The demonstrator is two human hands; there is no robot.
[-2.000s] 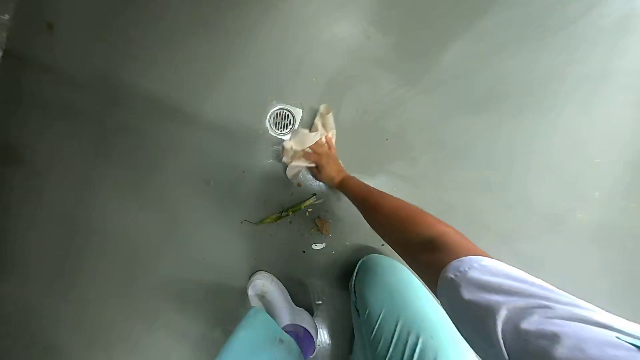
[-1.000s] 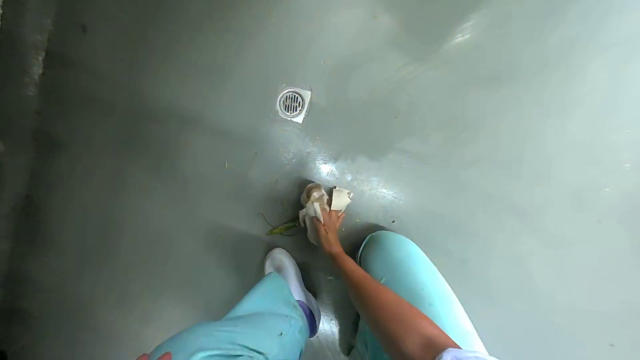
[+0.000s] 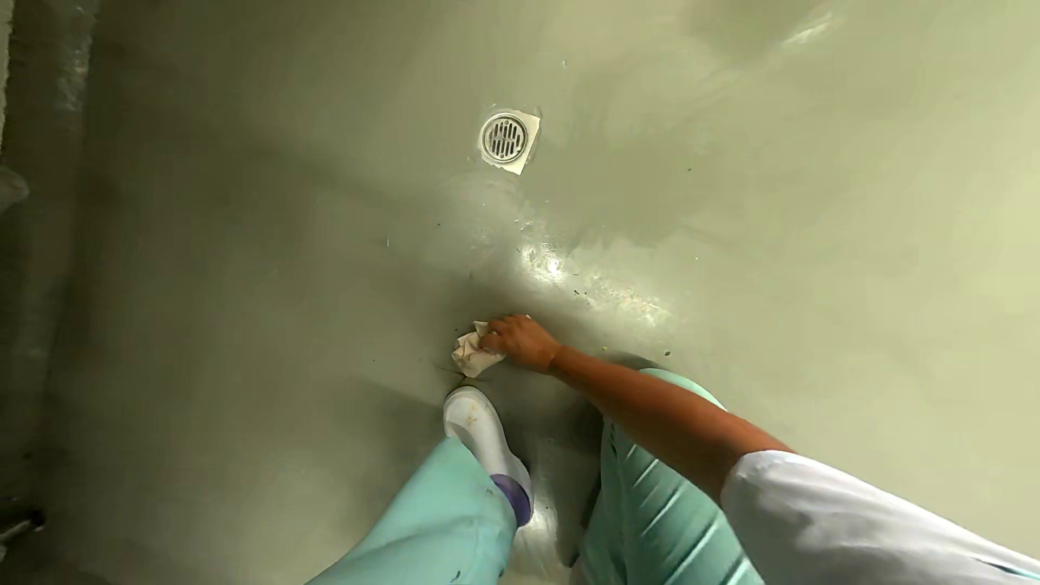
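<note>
My right hand (image 3: 522, 342) is down at the grey floor, its fingers closed on a crumpled off-white cloth or paper (image 3: 474, 354). The cloth lies against the floor just beyond the toe of a white shoe (image 3: 474, 422). Thin bits of plant debris (image 3: 461, 376) poke out between the cloth and the toe. My left hand is out of view. A round slotted drain cover (image 3: 504, 138) in a pale square plate is set in the floor, farther from me than the cloth.
Small crumbs (image 3: 667, 353) and wet, shiny smears (image 3: 552, 268) mark the floor between the drain and my knees. My legs in pale green trousers (image 3: 439, 520) stand at the bottom. A dark edge strip (image 3: 49, 244) runs down the far left.
My right hand has moved with the cloth from beside the drain towards my feet, then left to the shoe's toe. The green plant piece seen on the floor before is now mostly hidden.
</note>
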